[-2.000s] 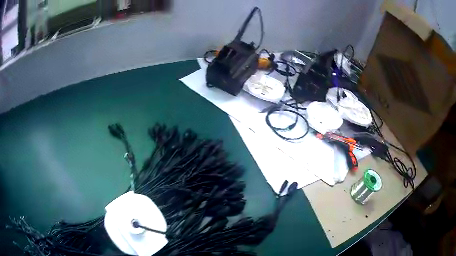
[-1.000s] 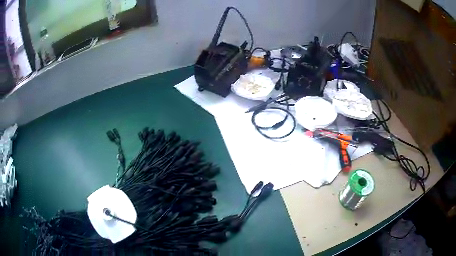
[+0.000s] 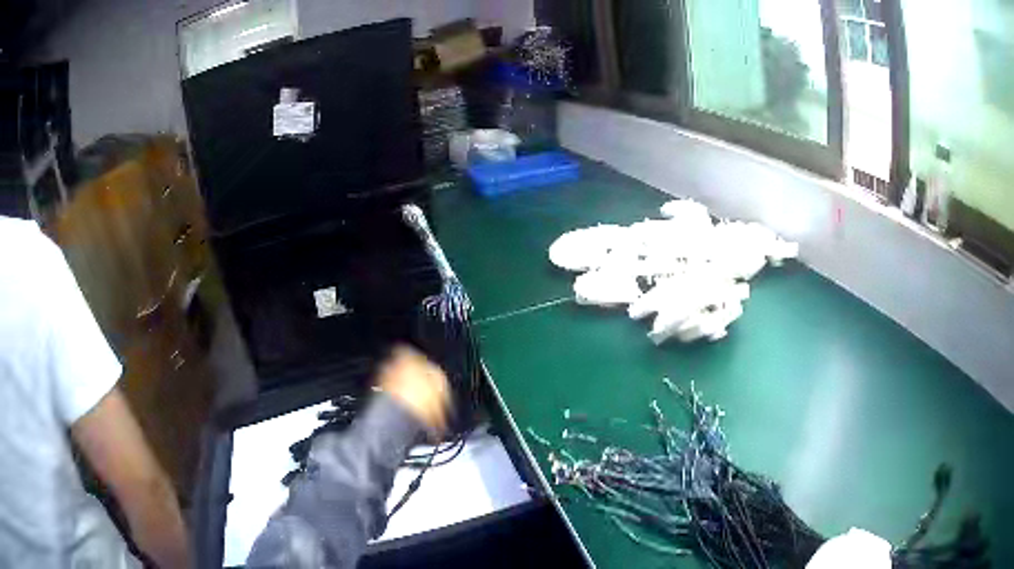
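Note:
My left hand (image 3: 417,389), blurred and in a dark grey sleeve, is over an open black crate (image 3: 367,545). Black cable leads (image 3: 428,453) hang below and beside it onto a white sheet (image 3: 467,489) in the crate; blur hides whether the fingers hold them. More leads with coloured wire ends (image 3: 448,300) stand up beside the hand at the crate's far edge. My right hand is out of the picture. On the green bench lies a large black lead bundle (image 3: 723,500), its stripped ends pointing left. A white housing (image 3: 854,553) is cut off at the bottom edge.
White housings (image 3: 678,267) are heaped on the green bench (image 3: 534,367), with a shallow blue tray (image 3: 523,172) beyond. Black crates (image 3: 311,133) with pale labels stand behind the open crate. A person in a white shirt (image 3: 50,400) stands at left. A windowed wall runs along the right.
The view has swung left, away from the solder reel and tools to the crate and housing heap. My left hand has come into view over the crate.

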